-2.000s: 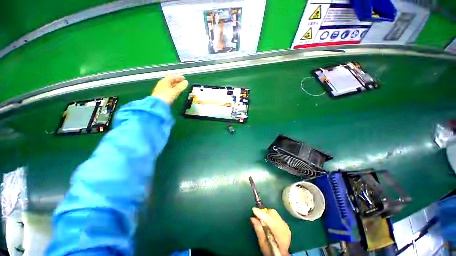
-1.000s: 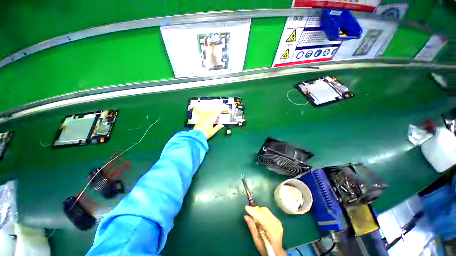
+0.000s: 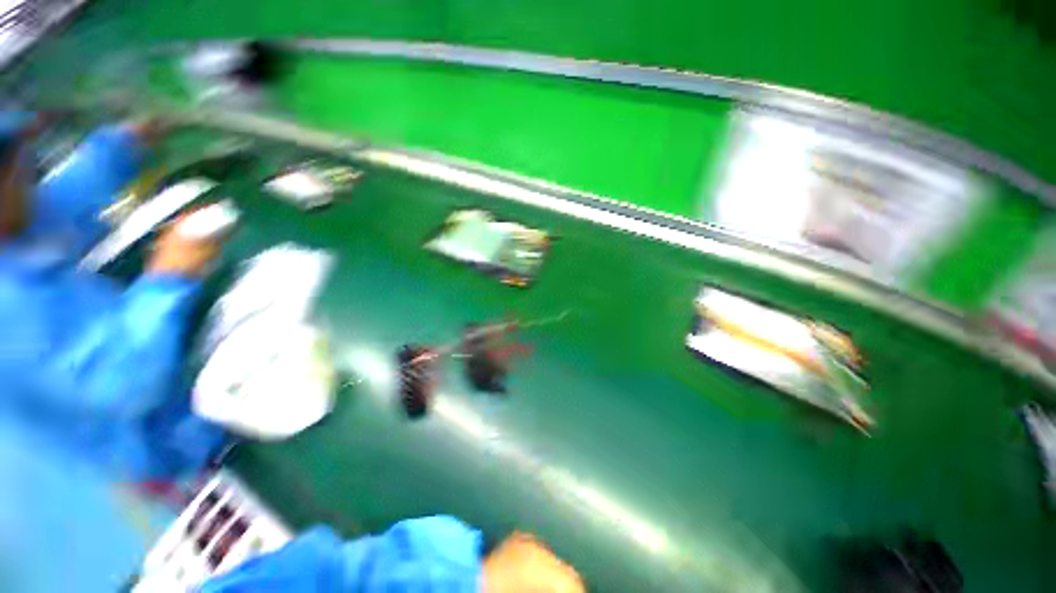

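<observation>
The view is strongly blurred. My left hand (image 3: 530,565) is cut off by the bottom edge; its fingers are hidden, so I cannot tell if it holds anything. My right hand and the soldering iron are out of the picture. An open tablet (image 3: 778,351) with an orange strip lies on the green bench to the right. Another open tablet (image 3: 492,246) lies in the upper middle. Two black ribbed bundles, the left one (image 3: 415,380) and the right one (image 3: 486,361), lie between my hand and that tablet, with thin red wires.
A person in a blue smock (image 3: 81,371) is at the left. Beside them are a white roll (image 3: 264,380) and crinkled plastic (image 3: 272,284). A third tablet (image 3: 313,183) lies farther off. A white tray with dark parts (image 3: 214,527) is bottom left; the black fan (image 3: 892,565) is bottom right.
The view has swung left, so the bench items appear farther right. My left hand has come away from the middle tablet to the near edge. My right hand and the iron have left the picture.
</observation>
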